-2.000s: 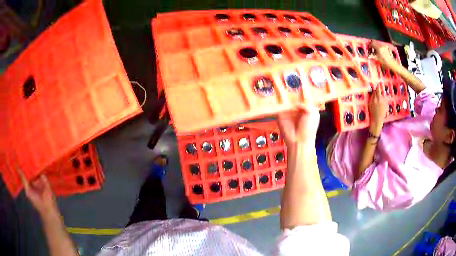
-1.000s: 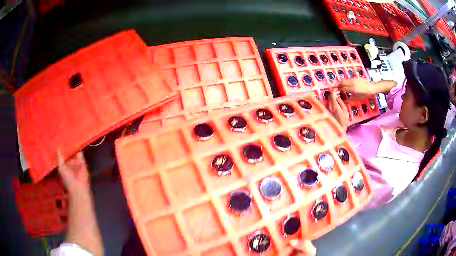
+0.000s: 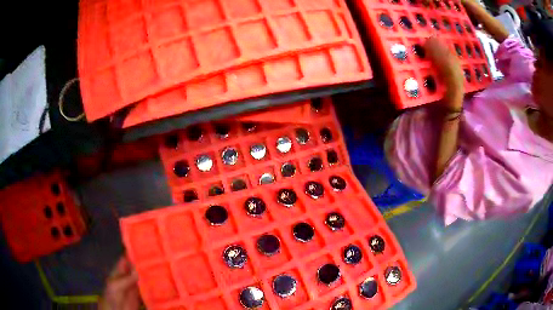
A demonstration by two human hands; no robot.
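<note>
An orange-red compartment tray [image 3: 182,242] is held low in front of me, tilted. Round dark watch bodies [image 3: 268,244] sit in many of its cells; its left cells are empty. My left hand [image 3: 124,286] is at its left edge, blurred, with the fingers partly hidden behind it. My right hand is not in view. Just beyond the held tray is a lower tray [image 3: 233,169] with round units, some silvery from glare. Empty-celled trays [image 3: 224,48] lie overlapping on the dark bench above it.
A person in a pink smock [image 3: 473,145] is at the right, a hand over another filled tray [image 3: 394,79]. A white sheet [image 3: 24,106] and yellowish ring [image 3: 71,100] are at the left. Another tray [image 3: 39,215] is low at left. Blue plastic [image 3: 379,172] shows beside the lower tray.
My left hand has left the tray with one dark square unit and is now at the filled tray's left edge. The filled tray is lower in view. My right hand has gone out of view.
</note>
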